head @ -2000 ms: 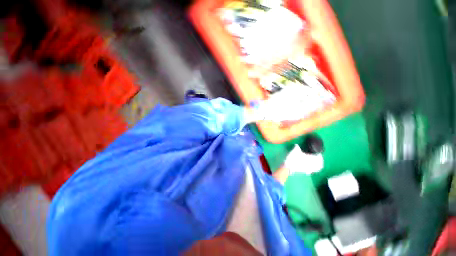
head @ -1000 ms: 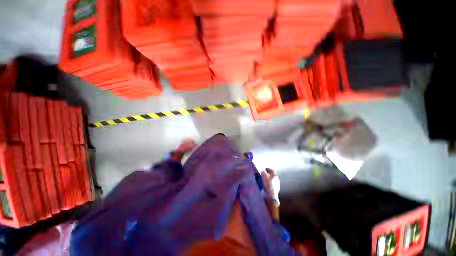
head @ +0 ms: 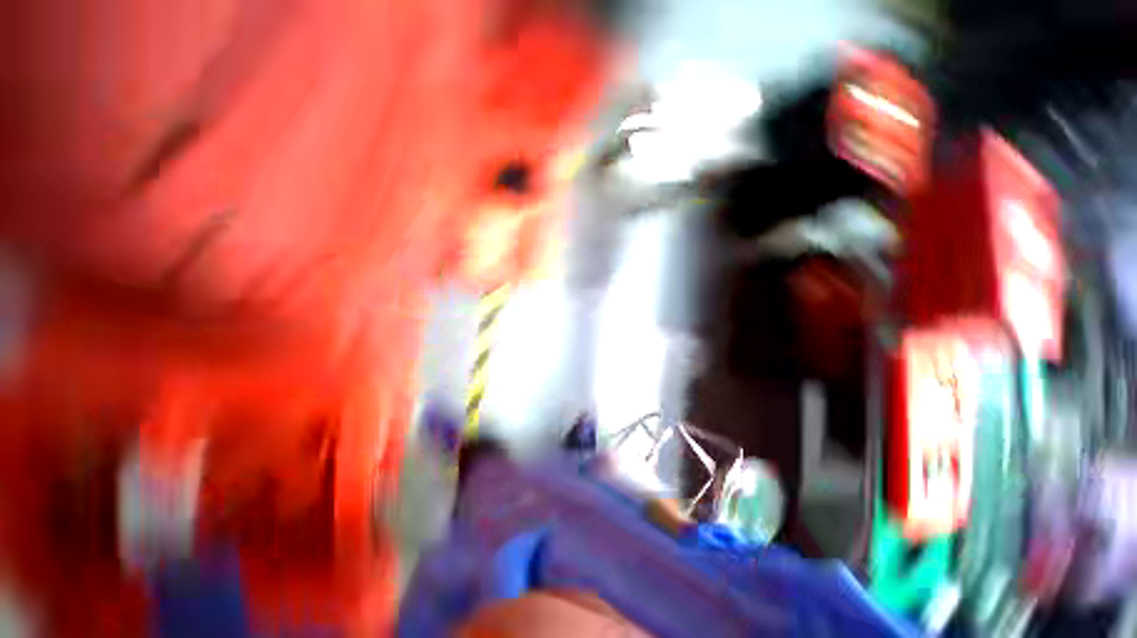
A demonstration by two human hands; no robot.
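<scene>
The picture is strongly blurred. A red foam packing tray point(head: 914, 436) with bright, washed-out contents stands at the right, by a strip of green mat point(head: 904, 567). My right hand point(head: 752, 499) seems to be the pale, blurred shape beyond my blue cuff at the lower middle; its fingers and any hold cannot be made out. Thin pale, bent lines show beside it. My left hand cannot be found in the picture. My blue-purple clothing fills the bottom middle.
Blurred stacks of red foam trays point(head: 312, 162) fill the left side. Yellow-black floor tape point(head: 481, 361) runs beside pale floor. More red trays point(head: 883, 119) stand at the upper right. Dark shapes lie between the floor and the green mat.
The view has swung round: the tray stacks now fill the left, and the tray by the green mat is at the right. My left hand has left the picture.
</scene>
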